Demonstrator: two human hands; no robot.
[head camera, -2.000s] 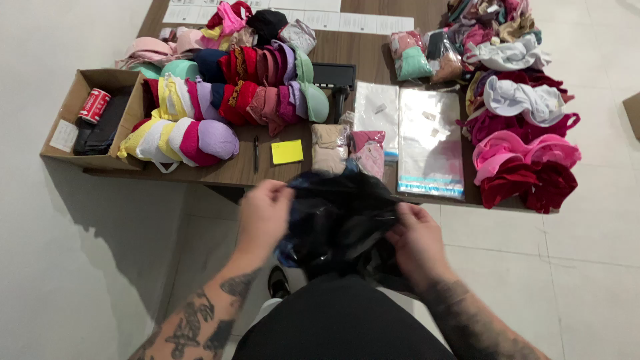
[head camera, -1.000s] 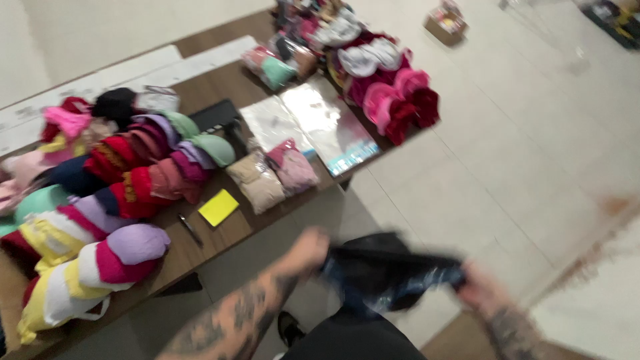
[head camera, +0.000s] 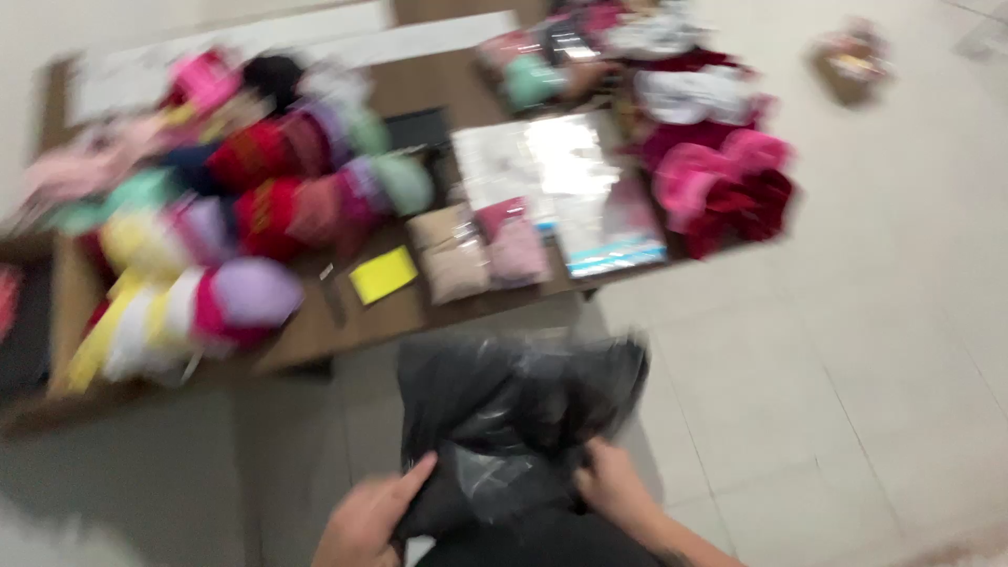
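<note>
A black plastic bag (head camera: 524, 402) is spread between my hands in front of my body, below the table's front edge. My left hand (head camera: 374, 508) grips its lower left side, thumb or finger lying along the plastic. On the other side, my right hand (head camera: 618, 484) is closed on the bag's right edge. Beyond the bag, a beige garment in a clear packet (head camera: 450, 256) and a pink one in a clear packet (head camera: 513, 242) lie side by side on the table, beside a yellow sticky note pad (head camera: 383, 275). The view is blurred.
Rows of colourful bras (head camera: 260, 213) cover the left of the wooden table (head camera: 378, 311). Clear plastic bags (head camera: 606, 209) lie right of centre, with more pink, red and white bras (head camera: 720, 173) at the right end. A cardboard box (head camera: 71, 315) is at far left; a small box (head camera: 850, 75) stands on the floor.
The black bag, bunched between my hands two seconds ago, now hangs more spread out. My hands have shifted their grip to its lower sides. The view has swung right and partly back.
</note>
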